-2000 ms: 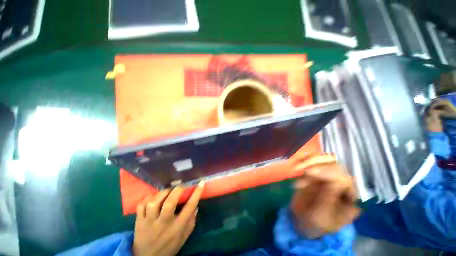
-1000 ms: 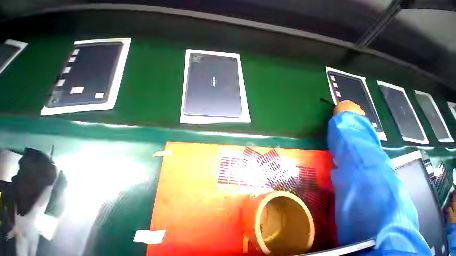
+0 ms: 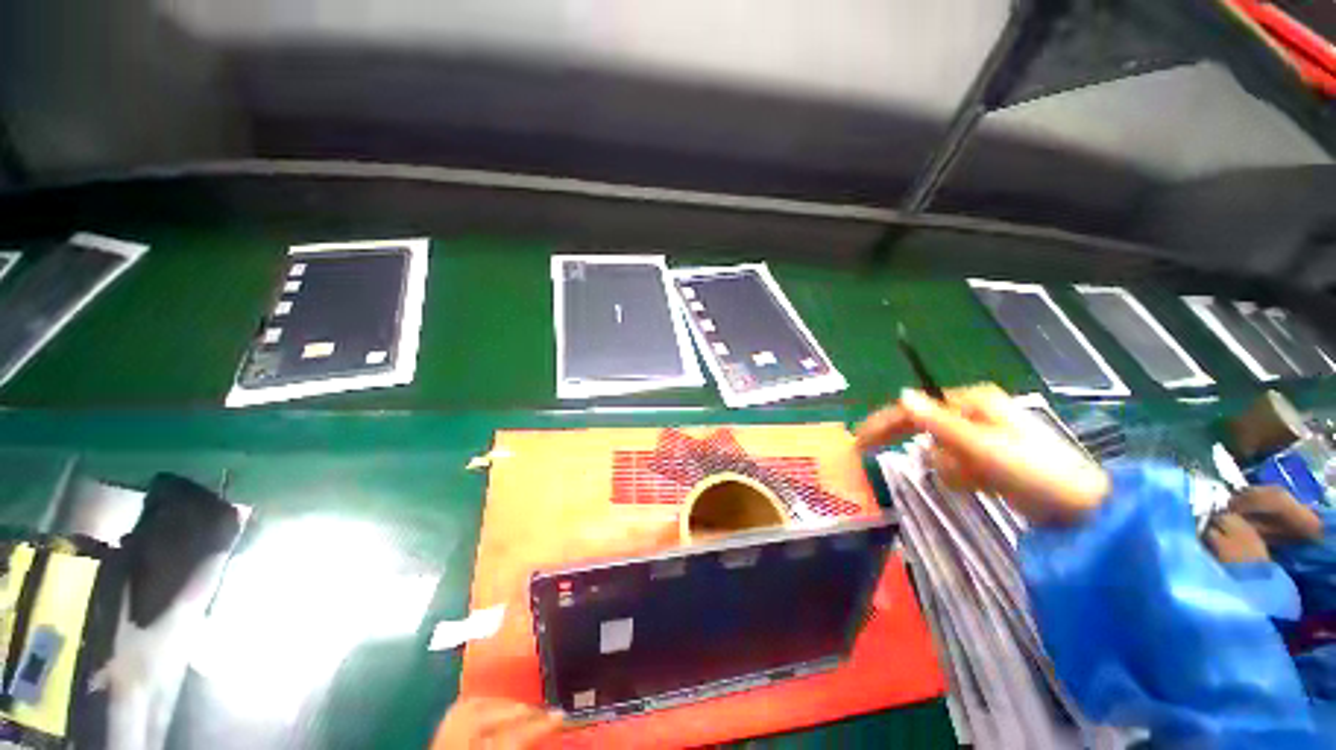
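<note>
A dark tablet housing (image 3: 718, 623) leans on a tan cardboard tube (image 3: 733, 504) on the orange-red mat (image 3: 542, 513), its inner side with pale squares facing me. My left hand (image 3: 498, 725), cut off by the bottom edge, has its fingers at the housing's lower left corner. My right hand (image 3: 985, 443) is raised over the right side near the stack, a thin dark pointed tool (image 3: 919, 366) sticking up from its fingers. Dark red die-cut sheets (image 3: 652, 478) lie behind the tube.
Housings on white sheets lie along the green belt, two side by side in the middle (image 3: 623, 325). Layered housings (image 3: 960, 586) stand at the right. Another person's hand (image 3: 1272, 516) is at far right. A dark bundle (image 3: 179, 550) lies at left.
My right hand has drawn back from the belt, where a housing on its sheet now lies beside the middle one. The view has shifted, bringing the leaning housing and my left hand into view.
</note>
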